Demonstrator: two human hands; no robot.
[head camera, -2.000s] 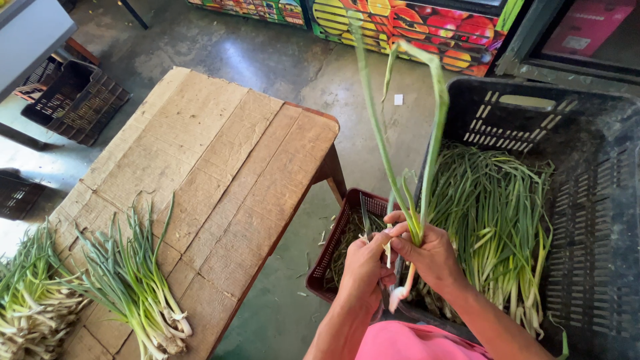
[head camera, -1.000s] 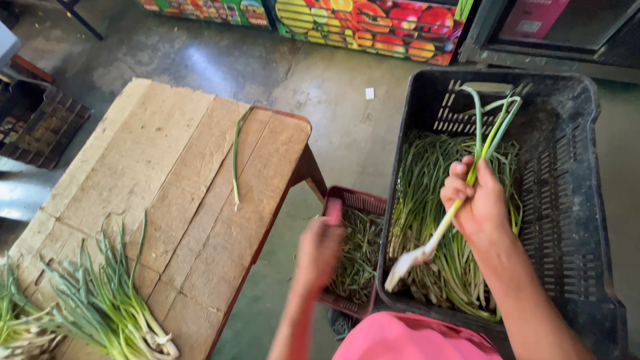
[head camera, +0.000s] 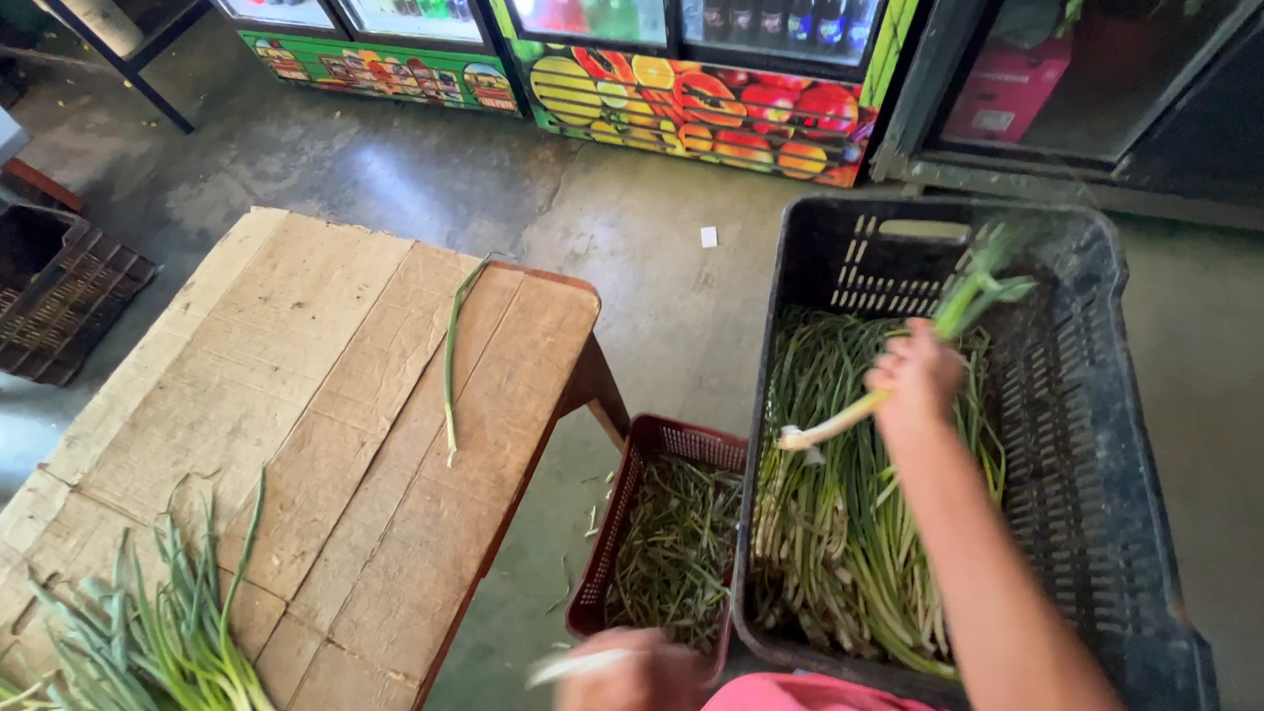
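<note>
A green onion (head camera: 834, 422) with a pale root end is gripped in my right hand (head camera: 918, 380), above the black plastic crate (head camera: 1076, 415) that holds many green onions (head camera: 849, 494). My left hand (head camera: 632, 671) is blurred at the bottom edge, with a whitish strip, perhaps a peeled layer, at its fingers. It is over the near edge of a small dark red basket (head camera: 592, 563) of green trimmings (head camera: 676, 543). One thin green onion (head camera: 451, 365) lies alone on the cardboard-covered table (head camera: 326, 346). A bunch of green onions (head camera: 178, 632) rests at the table's near left.
Drink coolers (head camera: 691, 109) with fruit pictures stand along the back. Another dark crate (head camera: 59, 286) is on the floor at the left. A small white piece (head camera: 708, 237) lies on the floor between table and coolers. Table and black crate flank the basket.
Two seconds ago both hands were together on the stalks; now they are apart, the right holding the onion over the crate. The thin green onion has come to lie on the table.
</note>
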